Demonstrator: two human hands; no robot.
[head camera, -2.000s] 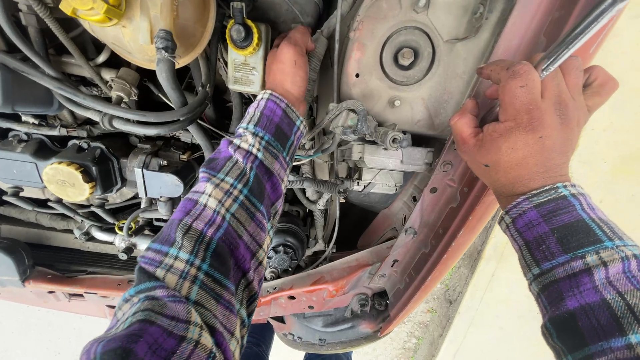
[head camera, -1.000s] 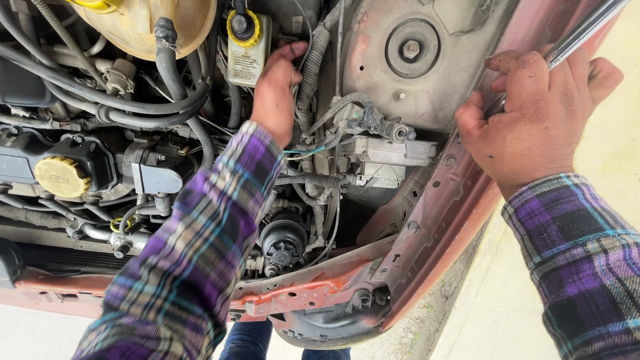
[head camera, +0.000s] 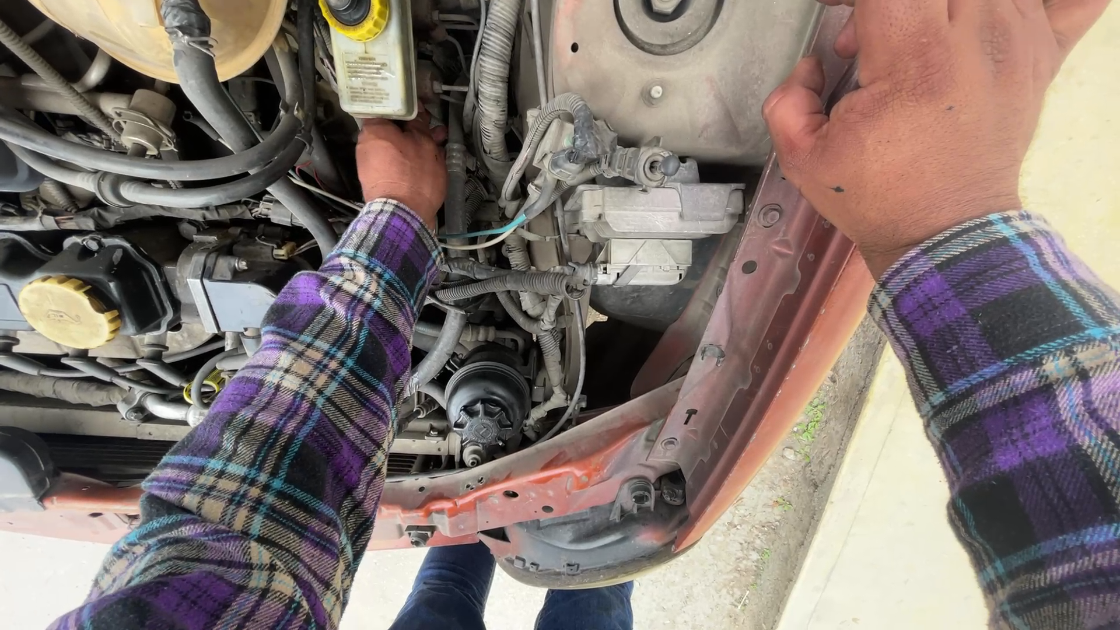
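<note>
My left hand (head camera: 401, 166) reaches down into the engine bay, just under the brake fluid reservoir (head camera: 376, 74) with its yellow-collared cap. Its fingers are hidden beneath the reservoir, so whether they hold anything does not show. Near the top right, my right hand (head camera: 910, 131) rests at the red fender edge (head camera: 809, 254), its fingers bent and partly cut off by the frame's top. Whether it still grips the metal bar seen earlier cannot be told. Between the hands run a ribbed conduit (head camera: 497, 79) and thin blue and white wires (head camera: 490, 232).
A strut mount (head camera: 668, 17) sits at the top. Below it are a grey connector housing (head camera: 656, 210) and a black round-capped reservoir (head camera: 486, 394). A yellow oil cap (head camera: 68, 311), thick black hoses (head camera: 210, 179) and the red front panel (head camera: 525, 490) surround the left arm.
My left hand has moved from the conduit beside the brake fluid reservoir to underneath that reservoir. The metal bar at my right hand has gone out of view.
</note>
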